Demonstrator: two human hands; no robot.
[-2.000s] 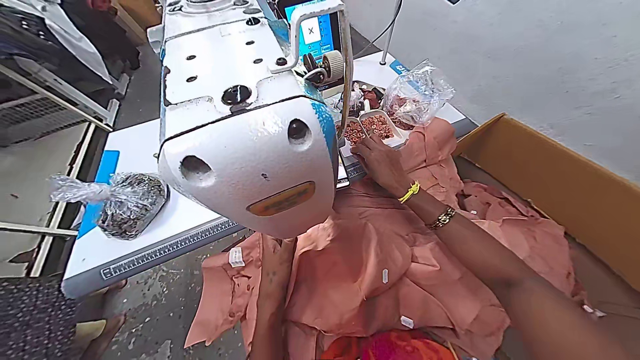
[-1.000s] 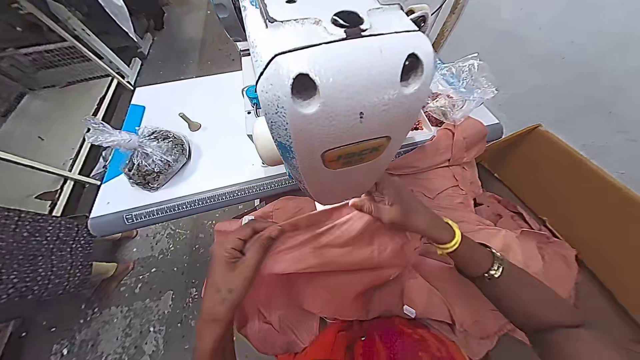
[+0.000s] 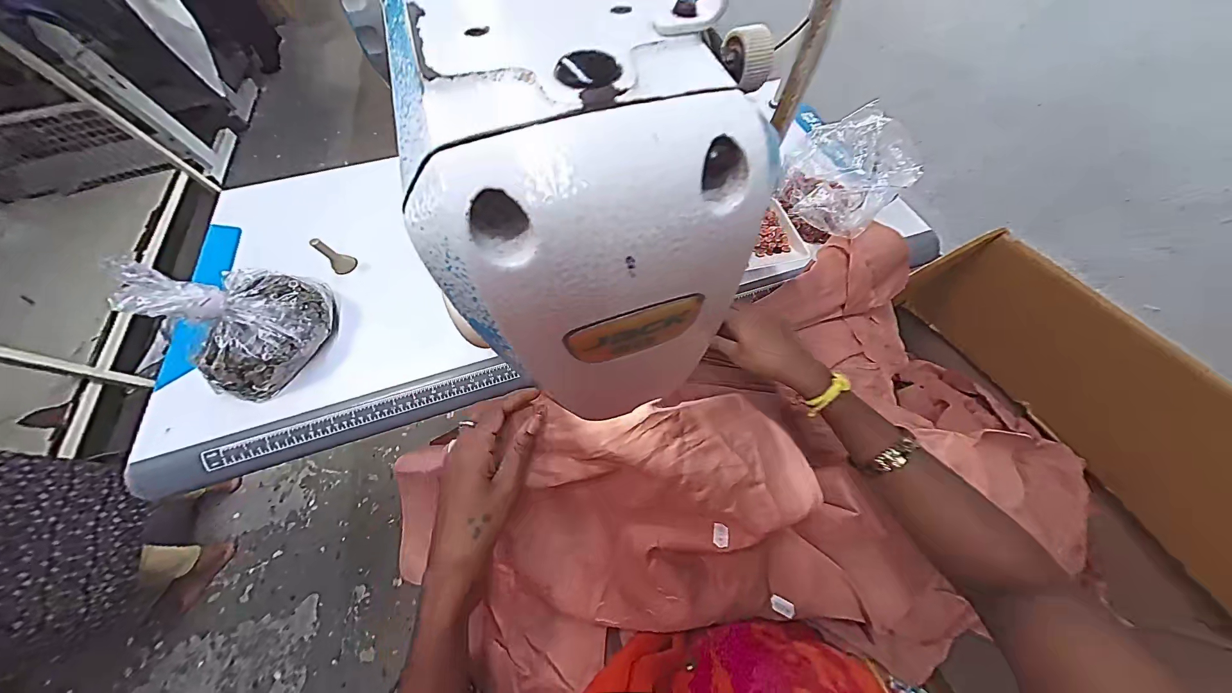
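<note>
A white Jack sewing machine head (image 3: 597, 241) fills the upper middle and hides its needle area. Salmon-pink fabric pieces (image 3: 664, 539), some with small white stickers, spread from under it over my lap. My left hand (image 3: 491, 452) grips the fabric's edge just left of the machine's nose. On the other side, my right hand (image 3: 765, 346) lies on the cloth, its fingertips partly hidden behind the machine head. Behind that hand, a white tray (image 3: 794, 252) holds small reddish buttons, beside a clear plastic bag (image 3: 857, 173).
A tied clear bag of small dark pieces (image 3: 265, 337) rests on the white table (image 3: 385, 221), near a small spoon-like tool (image 3: 333, 256). A cardboard box (image 3: 1078, 375) stands at the right. At the lower left are a person's patterned garment (image 3: 67, 568) and feet.
My right hand was at the button tray two seconds ago, then came to the fabric under the machine's nose; it is now farther right. My left hand has moved up beside the nose.
</note>
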